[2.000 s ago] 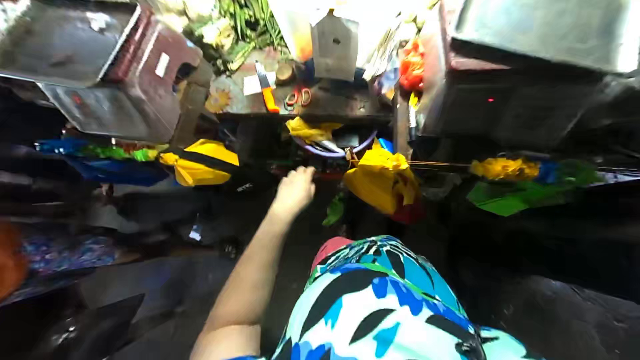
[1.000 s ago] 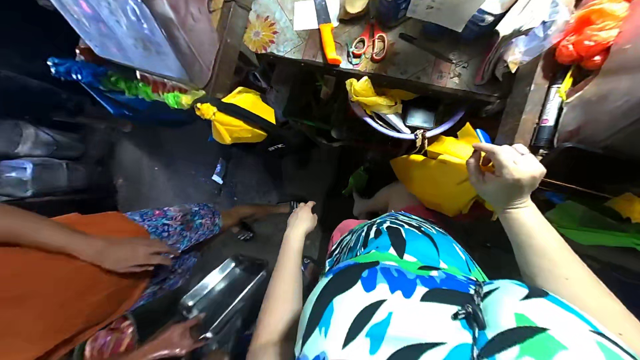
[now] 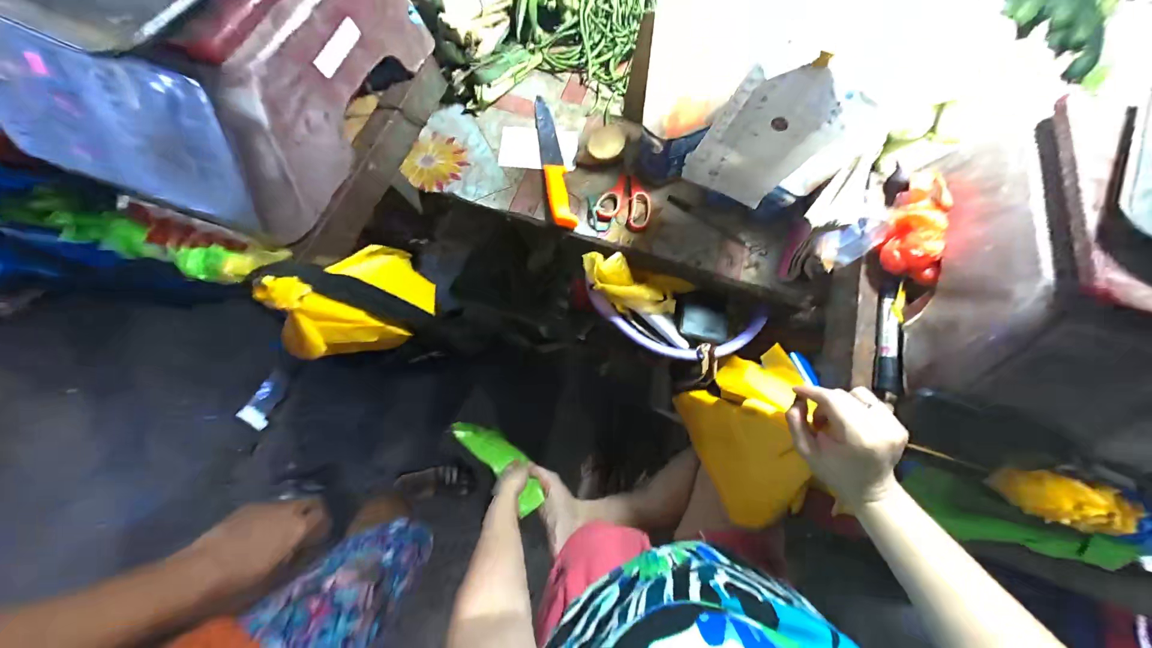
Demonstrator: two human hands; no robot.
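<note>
My right hand (image 3: 850, 443), thumb and fingers pinched together, is on the edge of a hanging yellow plastic bag (image 3: 742, 454); a thin blue item (image 3: 804, 369) stands just beyond the fingertips. Low down near my bare foot is my left hand (image 3: 513, 481), overlapping a bright green item (image 3: 486, 443) that may be a slipper; whether the fingers grip it is unclear. Behind the yellow bag hangs a purple-rimmed basket (image 3: 643, 342) with a dark case and yellow plastic inside. On the counter lie an orange-handled knife (image 3: 555, 175) and red-handled scissors (image 3: 637, 205).
Long green beans (image 3: 585, 45) and a hanging pad of paper (image 3: 765, 135) are at the counter's back. Orange plastic bags (image 3: 916, 229) hang right, above a black marker (image 3: 889, 342). Another yellow bag bundle (image 3: 360, 301) hangs left. Another person's arm (image 3: 180, 567) reaches in at lower left.
My right hand, out of view two seconds ago, came to the yellow bag and stays there. My left hand now overlaps the green item. The other person's metal tray has left view.
</note>
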